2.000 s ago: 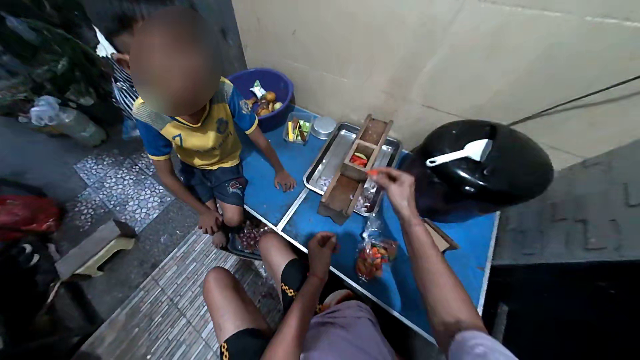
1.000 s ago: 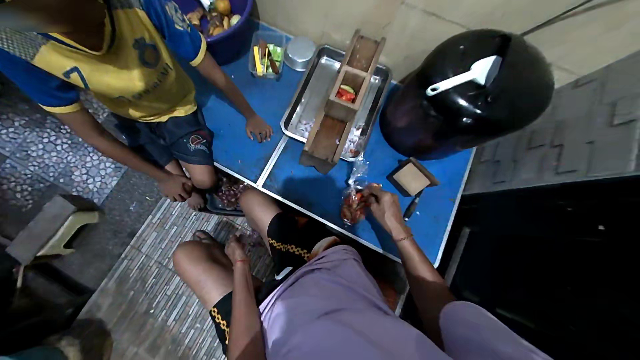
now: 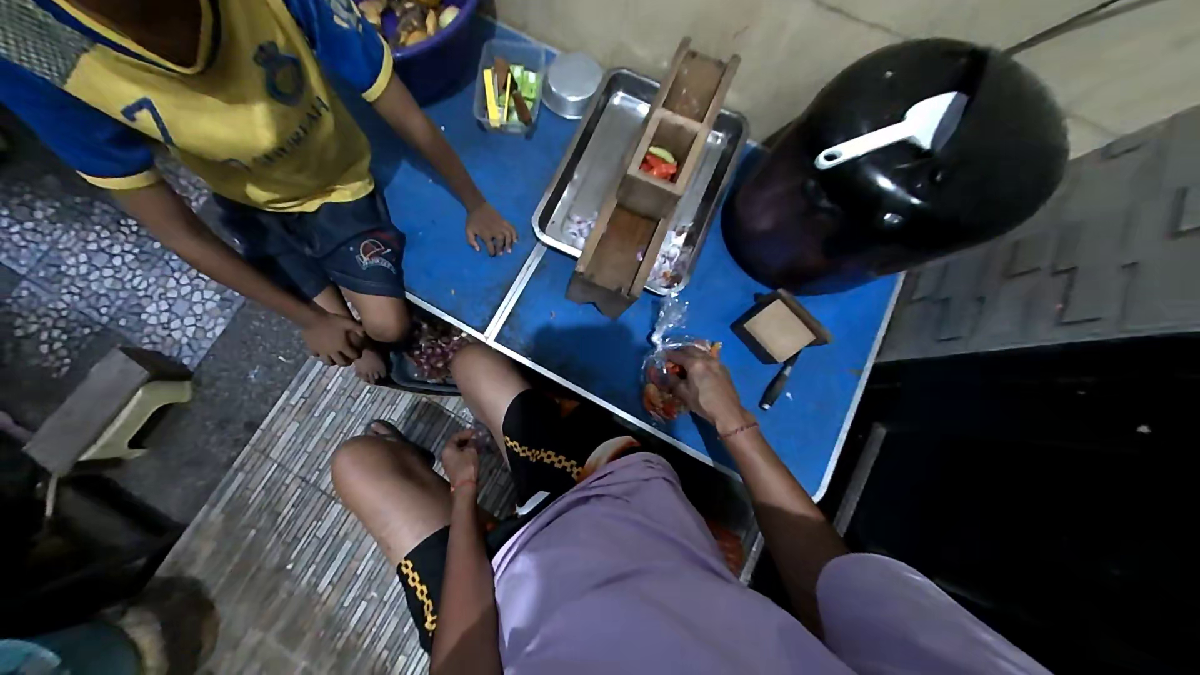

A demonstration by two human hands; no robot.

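My right hand (image 3: 703, 380) is at a clear plastic bag (image 3: 664, 386) of red and orange pieces on the blue table, its fingers at the bag's upper part; their exact hold is hidden. My left hand (image 3: 460, 459) hangs low beside my knee, fingers curled, and whether it holds something small I cannot tell. Beyond the bag, a wooden slicer-like frame (image 3: 614, 248) lies across a metal tray (image 3: 586, 159), with red and green pieces (image 3: 660, 163) in its middle compartment. Right of the bag lie a small wooden block (image 3: 773, 328) and a dark-handled tool (image 3: 778, 382).
A large black container (image 3: 806, 216) with a white-handled scraper (image 3: 891, 136) on top stands at the right. A seated person (image 3: 244, 122) rests one hand on the table at the left. Behind are a plastic box (image 3: 509, 89), a round metal tin (image 3: 572, 84) and a purple basin (image 3: 436, 61).
My right hand has moved from above the wooden frame down to the plastic bag. My left hand has dropped from the table's edge to beside my knee. The view has shifted.
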